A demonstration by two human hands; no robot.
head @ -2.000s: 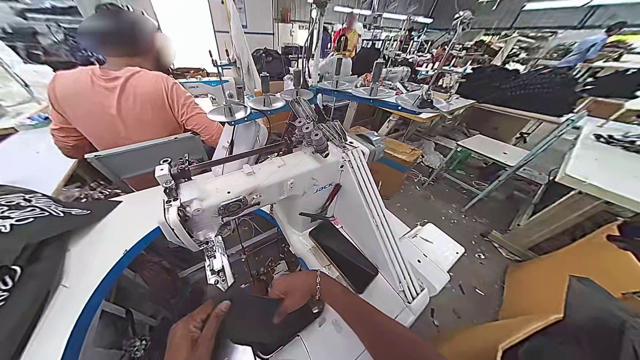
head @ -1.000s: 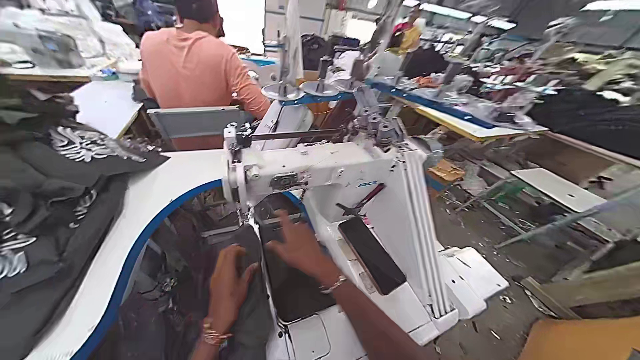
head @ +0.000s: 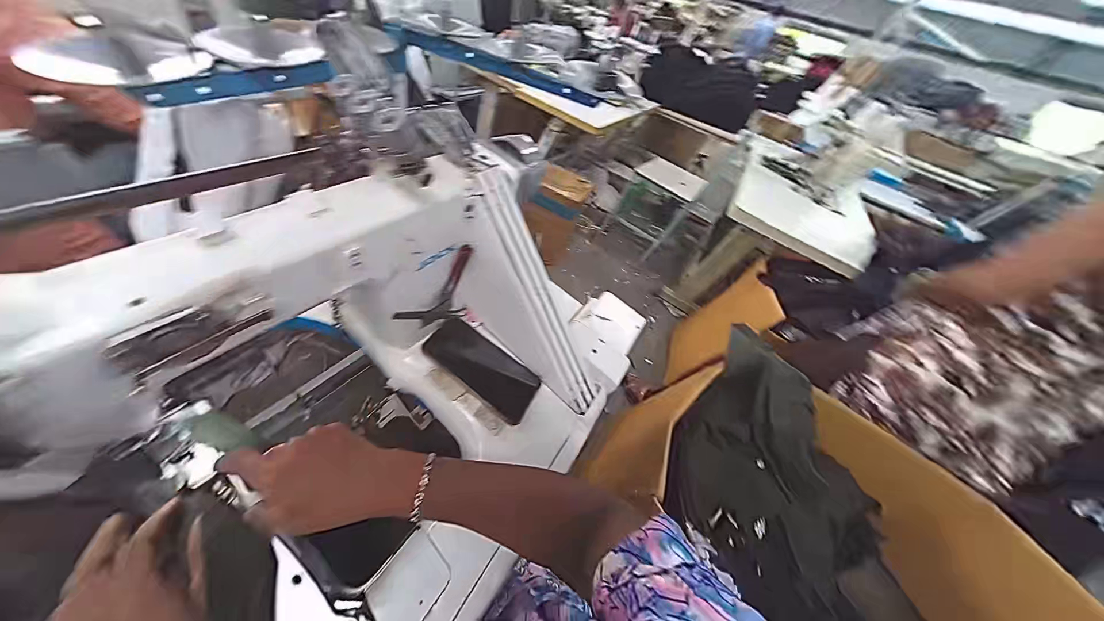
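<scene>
A white Jack sewing machine (head: 285,250) fills the left side, its needle area low at the left. My left hand (head: 138,561) lies spread on dark fabric (head: 233,552), fingertips pointing at the needle area. Beside the presser foot (head: 194,466), my right hand (head: 319,479) has its fingers curled; whether it pinches the cloth is hidden. A dark phone (head: 481,371) rests on the machine's base, and red-handled snips or pliers (head: 444,293) lean just behind it.
Right of the machine stands an open cardboard box (head: 897,483) with dark garments (head: 768,466). Another person's arm (head: 1026,259) reaches in at the right, over patterned cloth (head: 975,379). Behind are a white worktable (head: 802,216) and thread stands.
The view has swung right and closer. My right hand has moved from over the cloth to beside the presser foot. Another person's arm has appeared at the right.
</scene>
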